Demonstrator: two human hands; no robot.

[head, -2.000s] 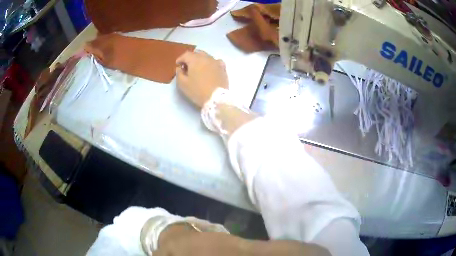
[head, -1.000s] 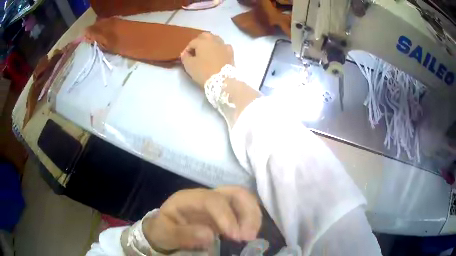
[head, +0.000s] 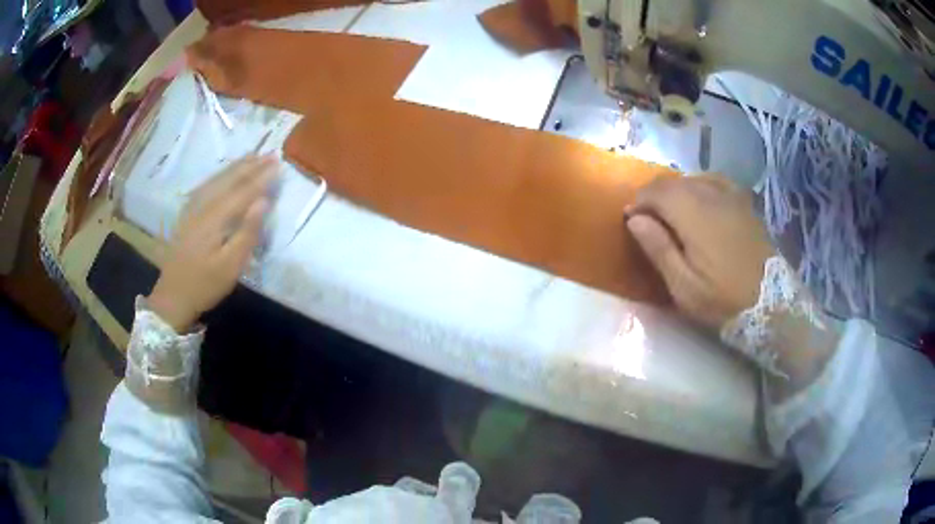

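A long rust-brown fabric piece (head: 461,184) lies flat along the table in front of the sewing machine, its upper right edge in the lamp glare below the needle area. My right hand (head: 702,241) is on its right end, thumb and fingers closed on the cloth. My left hand (head: 217,241) is at the table's left front, off the cloth, with its fingers extended and nothing seen in it. A thin white strip (head: 311,210) curves out by the piece's left end. Another brown piece (head: 308,63) lies behind, partly touching or overlapped by the long one.
The cream machine head (head: 759,51) stands at the upper right. A bundle of white strips (head: 820,205) hangs right of the needle. More brown cloth (head: 528,23) lies at the top. Loose white strips (head: 213,102) and darker brown cloth (head: 97,154) lie at the left edge.
My right hand has moved from the left pile to the right, and a brown piece now stretches across the table. My left hand has moved from bottom centre to the left front edge.
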